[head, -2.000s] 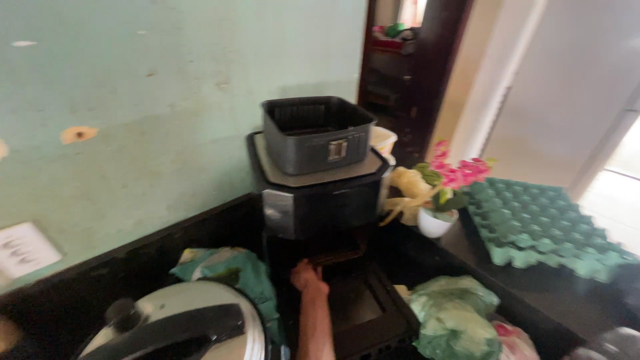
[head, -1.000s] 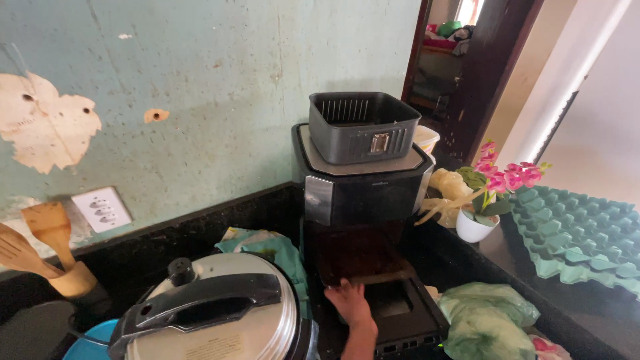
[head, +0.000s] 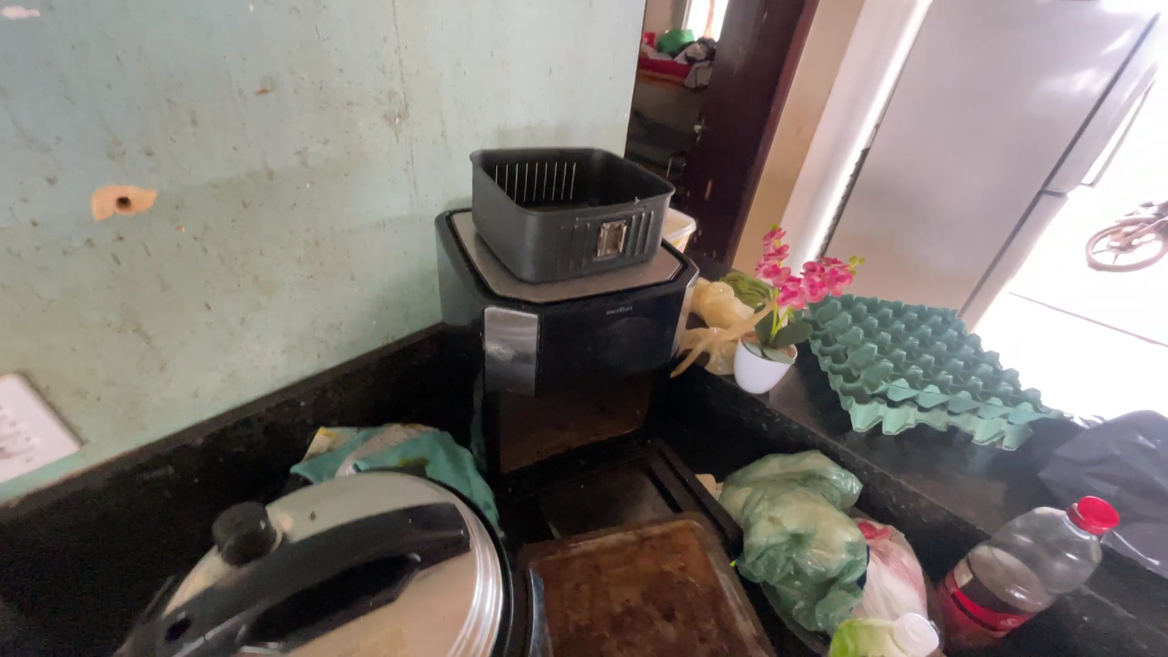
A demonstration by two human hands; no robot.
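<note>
Neither of my hands shows at this moment. A black air fryer (head: 584,342) stands in the corner of the counter, and its dark square basket (head: 570,224) rests on top, with a metal fitting on its front. Below the fryer lies a black tray or frame (head: 671,479), partly covered by a brown-stained rectangular pan (head: 639,584). At the lower left is a pressure cooker with a metal lid (head: 438,593) and a black handle (head: 365,575). A teal cloth or bag (head: 411,456) lies behind the cooker.
At right are a green plastic bag (head: 794,529), a red-capped bottle (head: 1022,566), and another bottle's white cap (head: 915,631). On the ledge stand a white pot (head: 765,367) with pink flowers (head: 803,278) and green egg trays (head: 922,365). A refrigerator (head: 985,128) is behind.
The hand that reached to the black frame below the air fryer is out of view. The brown-stained pan now shows on the near part of that frame.
</note>
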